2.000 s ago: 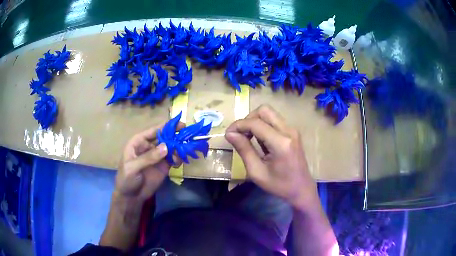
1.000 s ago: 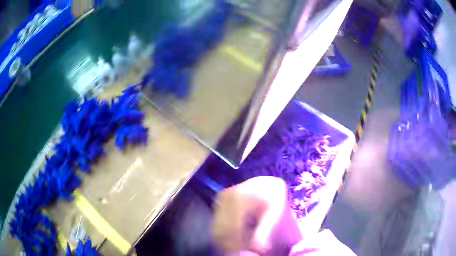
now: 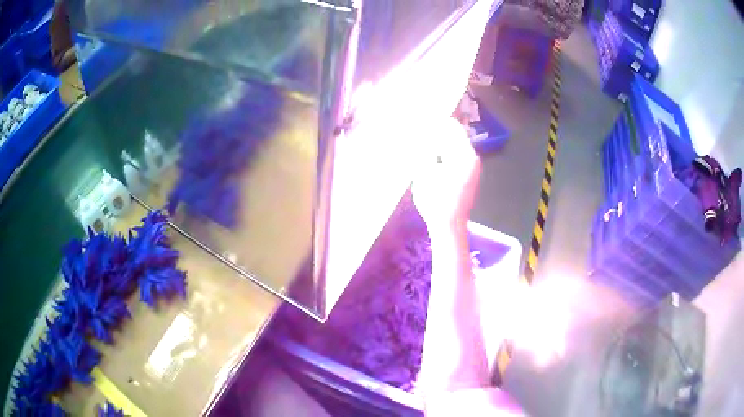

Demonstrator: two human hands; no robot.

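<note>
Blue spiky joined hair pieces (image 3: 94, 281) lie heaped along the back edge of the tan bench at the left. The tip of another blue piece (image 3: 110, 410) shows at the bottom edge; what holds or supports it is cut off. My right hand (image 3: 445, 155) is stretched forward beyond the parts bin, beside the bright screen edge. It is washed out by glare, so its fingers and anything in them cannot be made out. My left hand is not in view. The parts bin (image 3: 351, 376) below the bench holds many spiky parts that look purple.
A clear screen (image 3: 322, 244) stands across the bench. White glue bottles (image 3: 102, 199) stand behind the heap, beside the green belt (image 3: 37, 232). Stacked blue crates (image 3: 644, 228) stand at the right, past a yellow-black floor stripe (image 3: 545, 195). A blue tray with white parts (image 3: 28, 110) is far left.
The view has turned further right, bringing the stacked crates in more fully. My right hand has moved from low over the bin to farther forward and up. The blue heap has shifted left in view.
</note>
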